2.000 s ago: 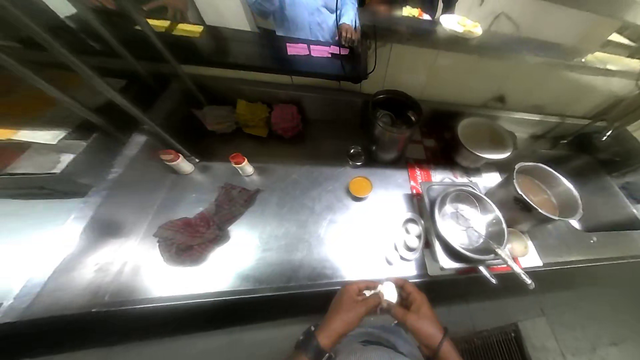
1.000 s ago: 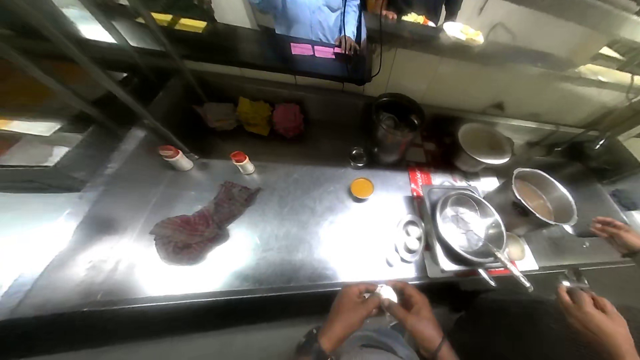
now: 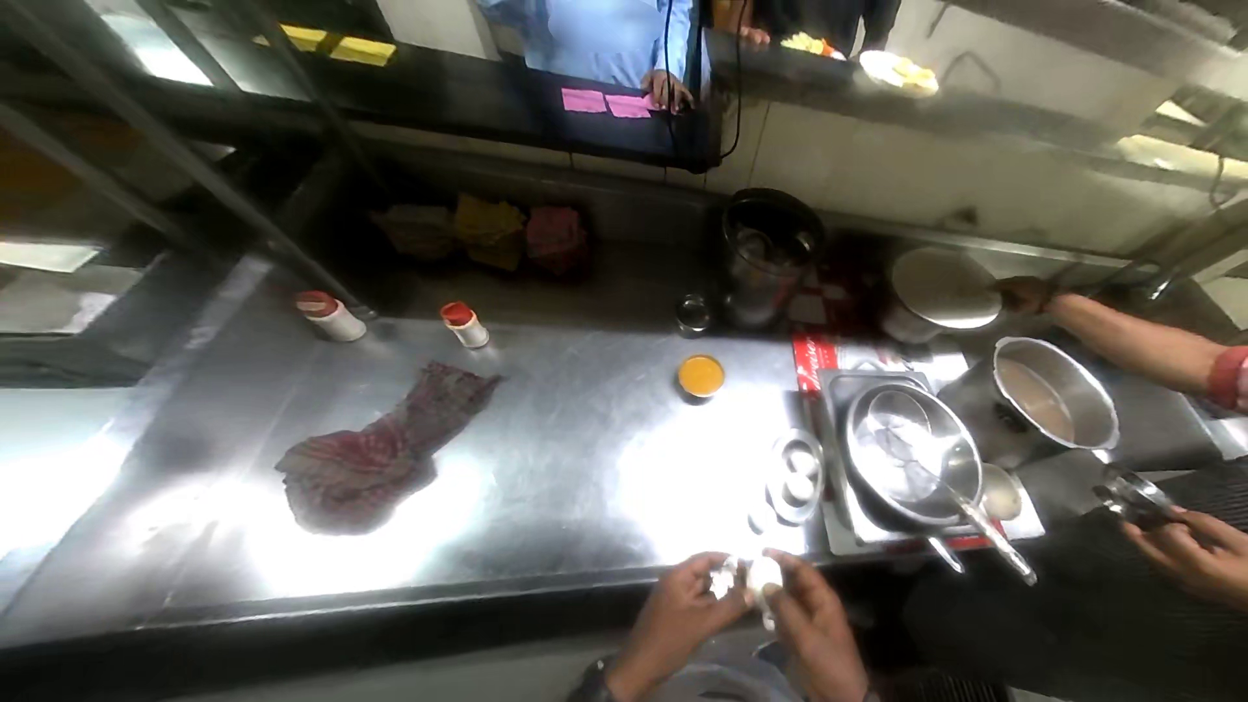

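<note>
My left hand (image 3: 694, 609) pinches a small white piece (image 3: 723, 577) that looks like eggshell. Beside it, my right hand (image 3: 814, 614) holds a white rounded thing, apparently an egg (image 3: 765, 573). Both hands are over the counter's front edge, above a translucent container (image 3: 726, 682). Just beyond them, a small steel bowl (image 3: 796, 478) holds white round items. Farther back stands a cup of orange-yellow liquid (image 3: 701, 376). To the right, a steel pan with a strainer (image 3: 915, 453) rests on a metal tray.
A crumpled cloth (image 3: 375, 458) lies left on the steel counter, near two red-capped shakers (image 3: 465, 325). A large pot (image 3: 1058, 395) stands right. A co-worker's hand holds a small steel bowl (image 3: 1136, 495); another reaches to a pot (image 3: 944, 290). Folded cloths (image 3: 489, 231) sit behind.
The co-worker at the right has moved in; one hand now reaches the back pot. My hands have drawn slightly apart, showing a white piece in each.
</note>
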